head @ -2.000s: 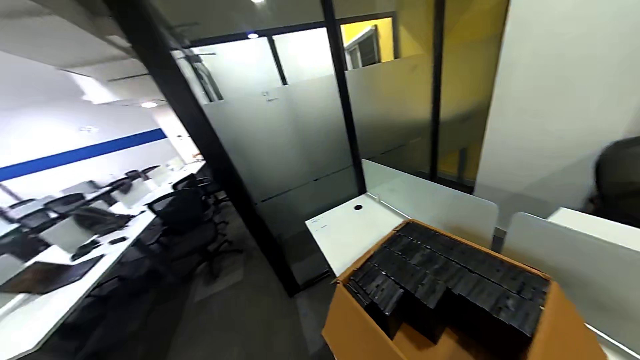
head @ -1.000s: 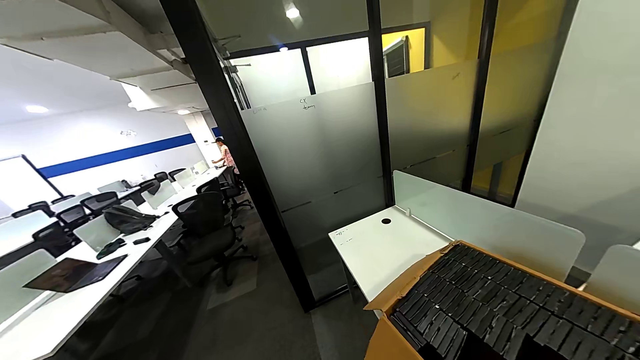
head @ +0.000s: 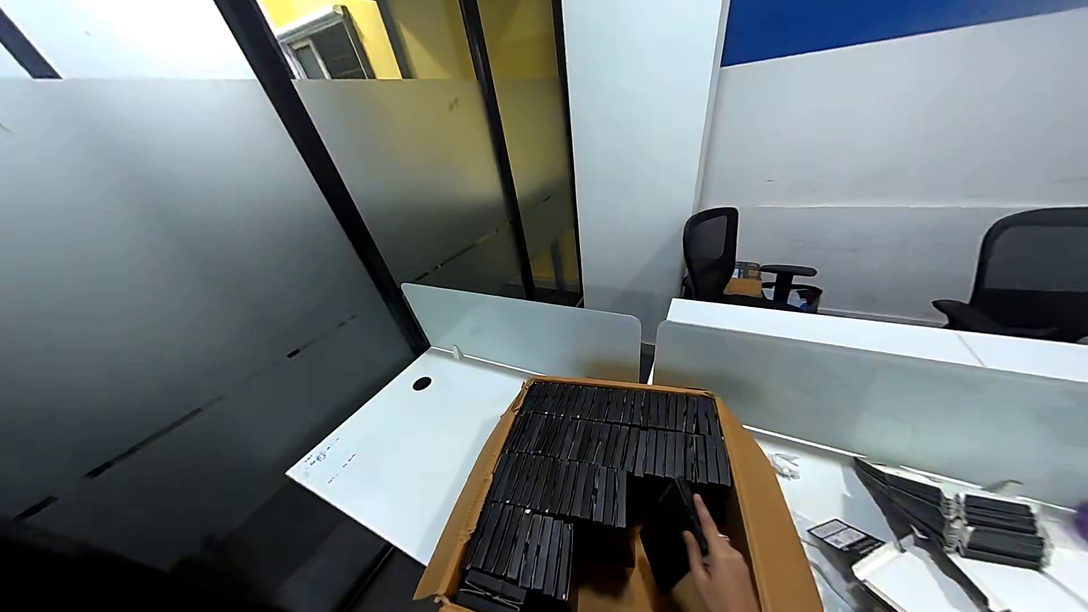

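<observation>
A cardboard box [head: 769, 527] stands open on a white desk, packed with rows of thin black cases [head: 595, 442] set on edge. Its near right part has a gap where the bare cardboard bottom shows. My right hand [head: 718, 561] reaches into this gap, its thumb and fingers closed on a flat black case [head: 684, 514] that is tilted beside the rows. The lower part of that case is lost in shadow. My left hand is not in view.
Right of the box, bundled black items [head: 999, 527] and a flat labelled black piece [head: 844, 537] lie on the desk. Frosted dividers [head: 875, 382] run behind. Black office chairs [head: 712, 246] stand beyond. A frosted glass partition [head: 170, 297] is at the left.
My right hand has come into view inside the box, holding a black case. The view has swung right, so the bundled items and the chairs beyond the dividers now show.
</observation>
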